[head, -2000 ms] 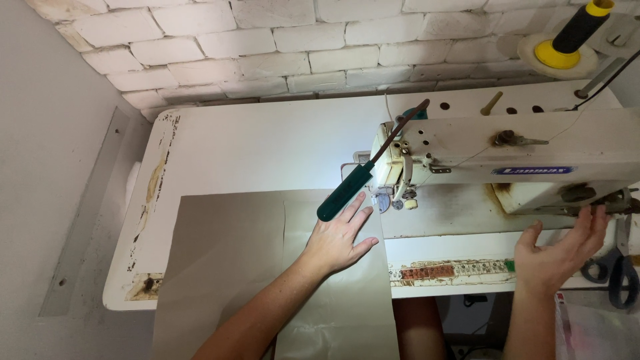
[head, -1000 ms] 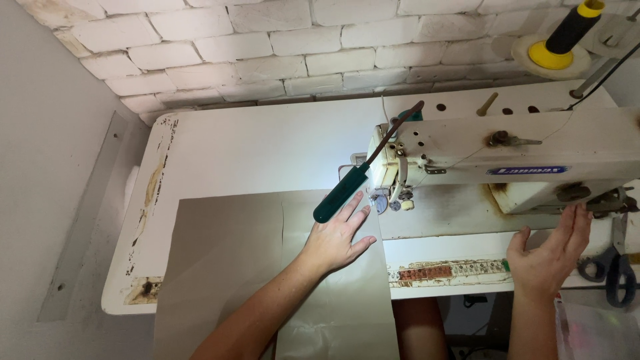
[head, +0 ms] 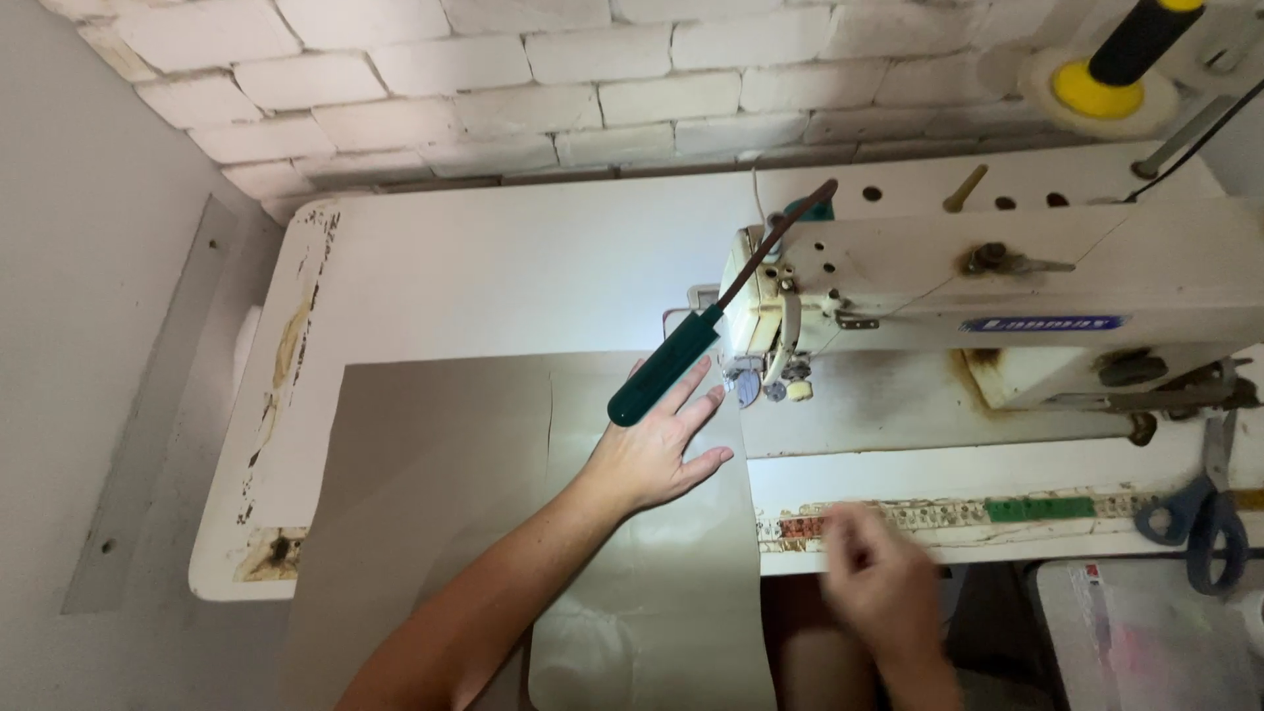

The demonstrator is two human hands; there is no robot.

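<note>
My left hand (head: 657,449) lies flat with spread fingers on a sheet of grey-beige material (head: 444,474), its fingertips beside the presser foot area of a white industrial sewing machine (head: 889,276). The sheet covers the table's front left and hangs over its front edge. A lamp with a dark green handle-like body (head: 667,365) on a bent stem hangs above that hand and hides part of the fingers. My right hand (head: 879,568), blurred, is over the table's front edge by the worn tape measure (head: 928,515); its fingers look curled, and whether they hold anything cannot be told.
Scissors with dark blue handles (head: 1205,523) lie at the table's right front. A black thread cone on a yellow base (head: 1101,84) stands at the back right. A clear plastic container (head: 1136,632) is below the front edge. A white brick wall (head: 652,99) closes the back.
My right hand has moved left and toward the front edge, away from the right part of the sewing machine, and its fingers have curled. My left hand stays on the sheet.
</note>
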